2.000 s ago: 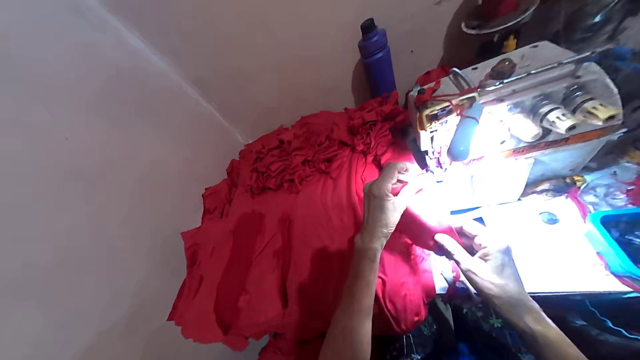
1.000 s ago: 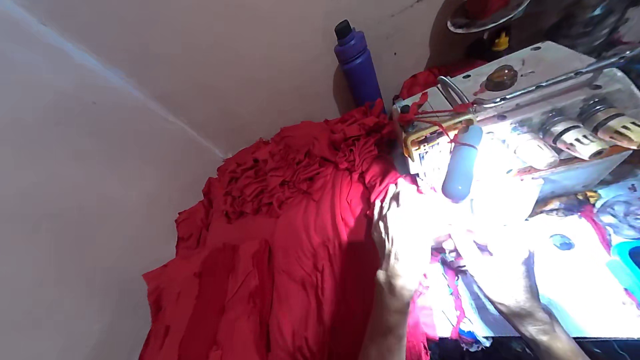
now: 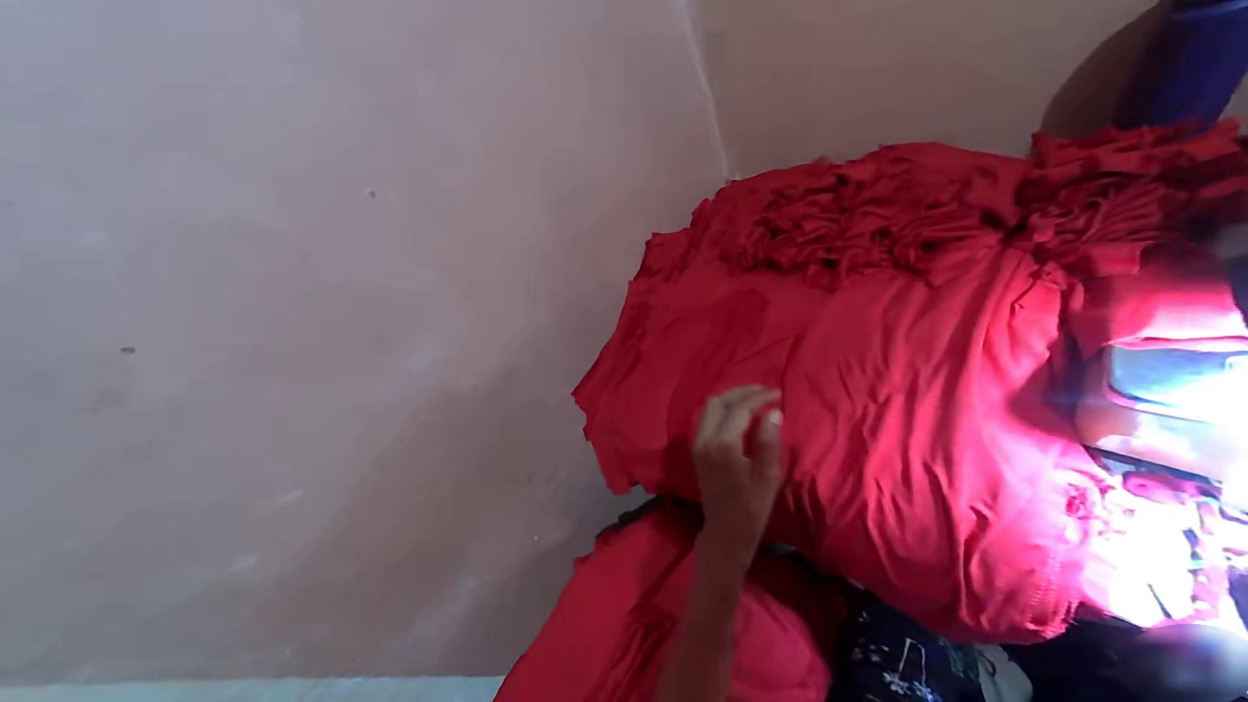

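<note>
My left hand [image 3: 738,444] is over the left part of a big pile of red fabric pieces [image 3: 877,390]. Its fingers are curled and stand apart from the thumb, with red cloth showing in the gap; no piece is plainly gripped. Along the back of the pile runs a band of bunched, ruffled red cloth [image 3: 838,219]. At the right edge, the glare-lit metal plate of a sewing machine [image 3: 1160,375] adjoins the pile. A blurred rounded shape at the lower right corner may be my right hand, but this cannot be told.
More red cloth [image 3: 595,604] lies lower down, below my left forearm. A purple bottle [image 3: 1194,58] stands against the wall [image 3: 341,292] at the upper right. Dark patterned fabric [image 3: 897,658] shows at the bottom, and scraps of thread and cloth lie beside the machine.
My left hand has left the sewing machine and moved left over the red pile. My right hand, earlier at the machine, is no longer clearly seen. The view has swung left.
</note>
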